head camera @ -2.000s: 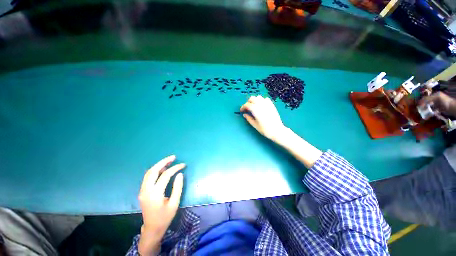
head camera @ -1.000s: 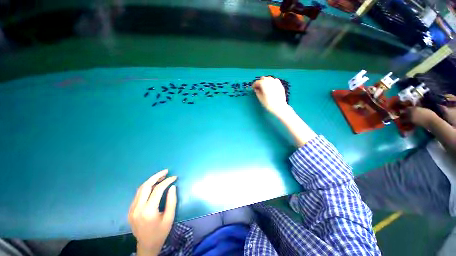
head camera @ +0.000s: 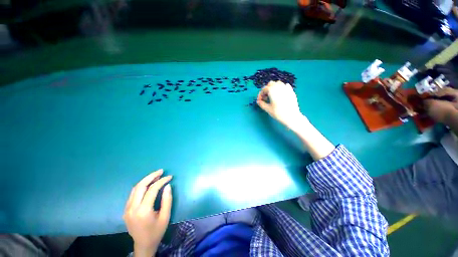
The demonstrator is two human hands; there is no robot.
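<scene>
Small black parts lie in a dense pile (head camera: 273,76) at the far middle of the green work surface, with a scattered trail (head camera: 191,86) to its left. My right hand (head camera: 279,102) is at the near edge of the pile, its fingers bent with thumb and index finger close together. A few dark bits show beside the fingertips; whether the fingers pinch a part cannot be told. My left hand (head camera: 148,207) rests near the front edge of the surface, fingers apart and empty.
At the right, orange-red fixture plates (head camera: 371,106) carry white forked tips (head camera: 372,71); another person's hand (head camera: 444,105) is at them. Another orange-red fixture (head camera: 321,9) stands at the far side beyond the dark green strip. The surface's front edge (head camera: 221,214) runs before my lap.
My right hand has drawn back from over the pile to its near edge, uncovering much of the pile. My left hand stays nearly still. The view has shifted slightly.
</scene>
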